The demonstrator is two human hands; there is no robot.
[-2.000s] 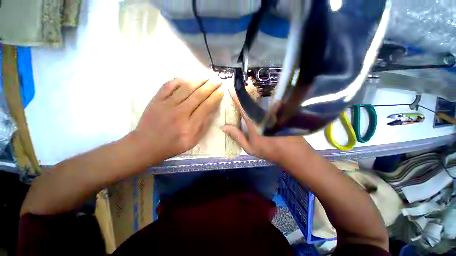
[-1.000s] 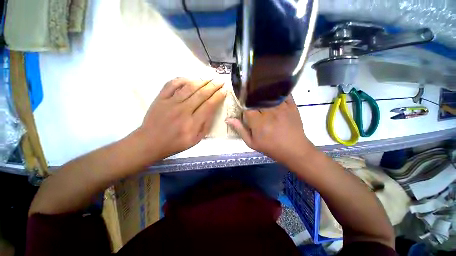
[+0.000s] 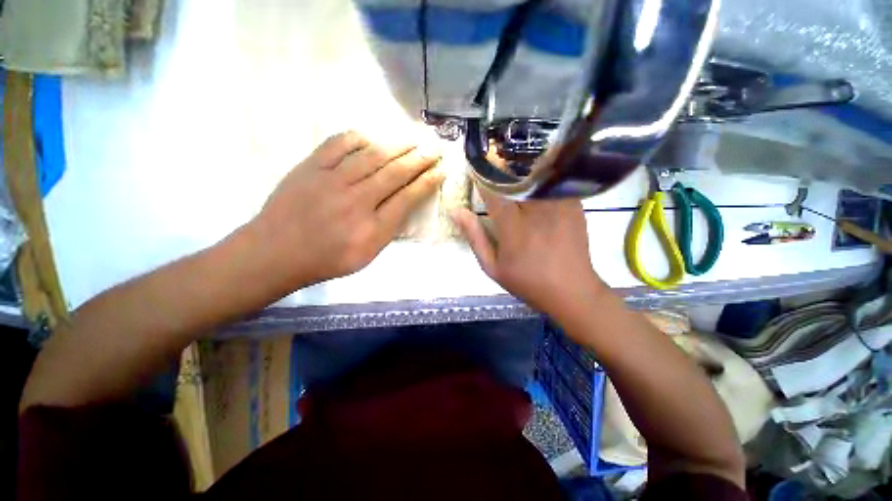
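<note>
A beige fabric piece [image 3: 454, 196] lies on the white machine table under both hands, its upper part washed out by glare. My left hand [image 3: 342, 205] lies flat on the cloth, fingertips just below left of the presser foot [image 3: 445, 127]. My right hand [image 3: 536, 240] is at the cloth's right edge, thumb near the seam strip; its fingers are partly hidden behind a glossy dark curved part [image 3: 636, 108]. The sewing machine head [image 3: 460, 59] stands above with a dark thread down its front.
Yellow and green scissors handles [image 3: 653, 240] and small snips [image 3: 780, 232] lie to the right. Layered beige pieces [image 3: 64, 37] lie at upper left. A blue crate [image 3: 570, 396] with beige cloth stands below the grey table edge [image 3: 411, 311]. Cloth scraps are heaped at lower right.
Both hands and the fabric have moved up toward the machine, and less cloth shows below the hands. The right hand has shifted up from the table edge. The camera view has shifted slightly.
</note>
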